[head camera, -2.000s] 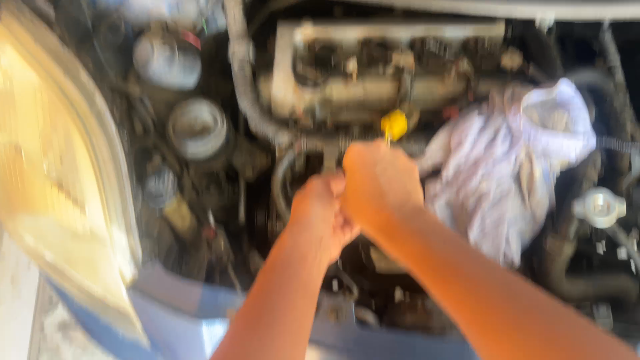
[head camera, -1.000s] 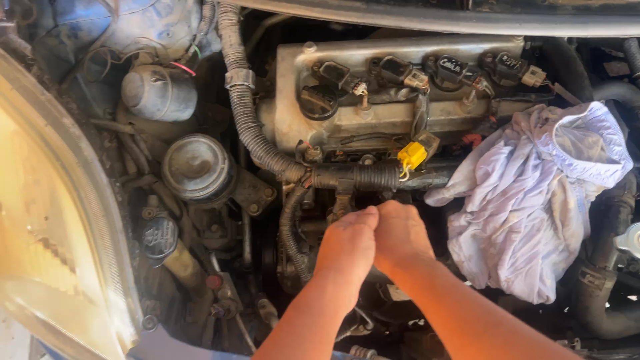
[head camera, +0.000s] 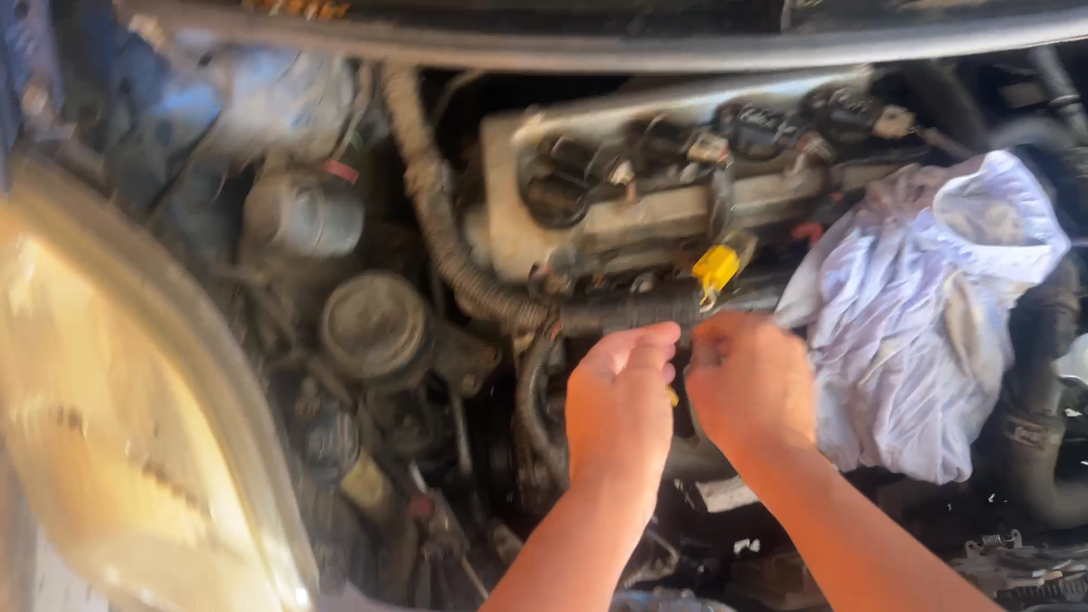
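My left hand (head camera: 620, 408) is over the front of the engine, its fingers bent together beside the corrugated wiring conduit (head camera: 595, 316). Just to its right, my right hand (head camera: 752, 387) is curled with its fingertips tucked in. Blur and the fingers hide whether either hand grips anything small. A bit of yellow shows between the hands. Above my right hand sits a yellow connector (head camera: 716, 268) with a short wire end. A pale lavender cloth (head camera: 918, 340) lies bunched on the engine, close to the right of my right hand.
Behind the hands is the metal valve cover (head camera: 510, 195) with several ignition coils and a black oil filler cap (head camera: 554, 195). A yellowed headlight (head camera: 127, 391) fills the left side. A round-topped engine mount (head camera: 374, 325) stands between. The hood edge (head camera: 544, 47) crosses the top.
My hands were together one second ago; now a small gap lies between them. The yellow connector and the cloth stay in place on the engine. The view has shifted somewhat.
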